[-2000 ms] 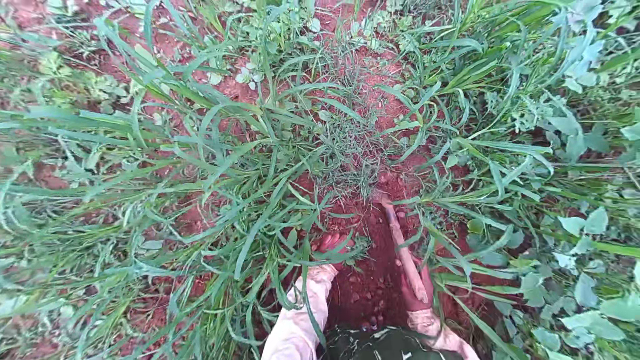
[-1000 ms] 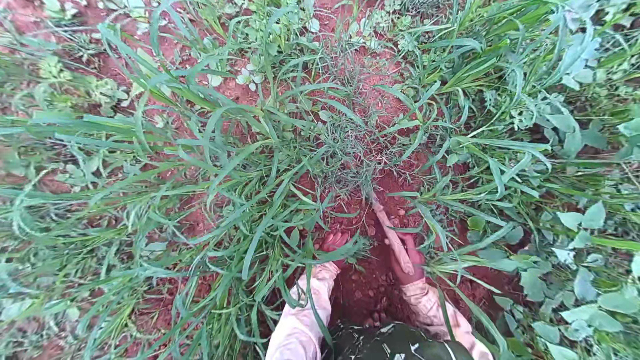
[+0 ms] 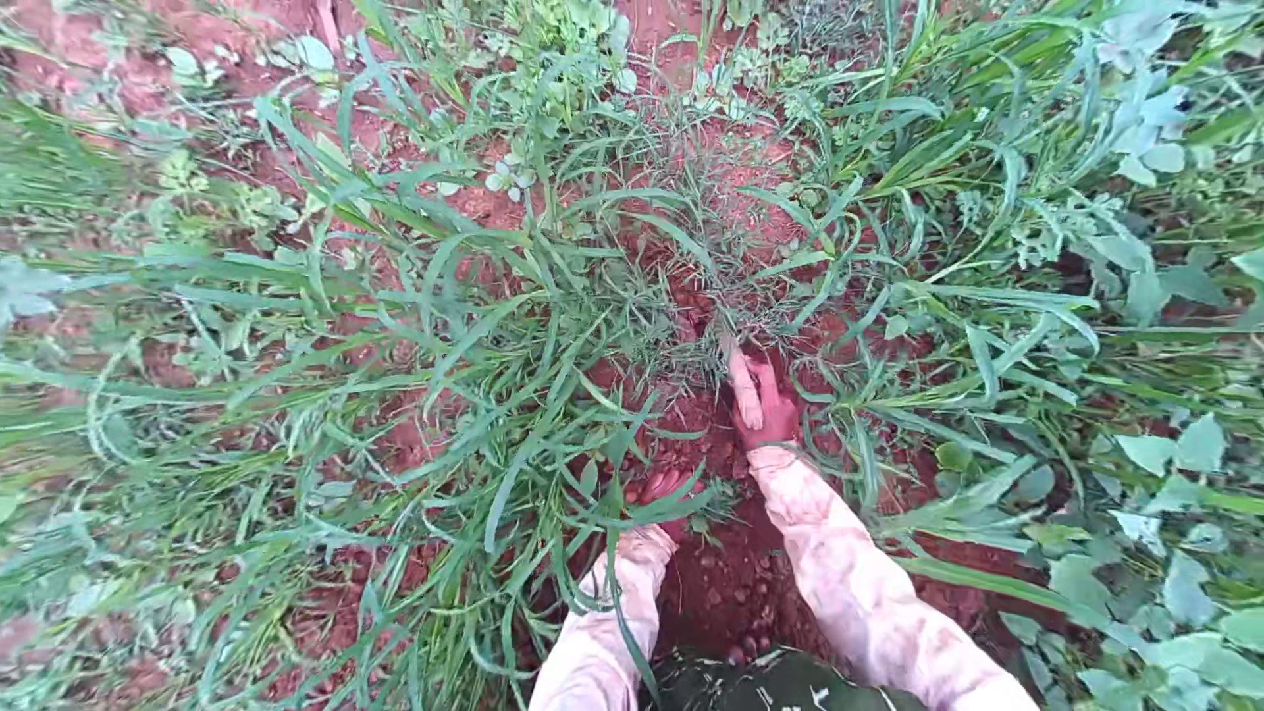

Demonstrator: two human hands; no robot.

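Note:
My right hand [image 3: 768, 410] is closed on the wooden handle [image 3: 743, 383] of a hand tool, right of the middle. The far end of the tool is hidden among fine-leaved weeds [image 3: 711, 267]. My left hand [image 3: 667, 492] is lower and to the left, low over the reddish soil [image 3: 721, 563], partly covered by long grass blades [image 3: 538, 434]. Whether its fingers hold anything cannot be made out. Both arms wear pale, soiled sleeves.
Tall grass-like plants stand close on the left and right. Broad-leaved plants [image 3: 1180, 449] grow at the right edge, and a small seedling [image 3: 510, 180] stands up ahead. Dark patterned clothing [image 3: 770, 681] shows at the bottom edge.
My right hand has moved forward with the tool, from beside my left hand to the edge of the fine-leaved weeds. My left hand stays low by the grass.

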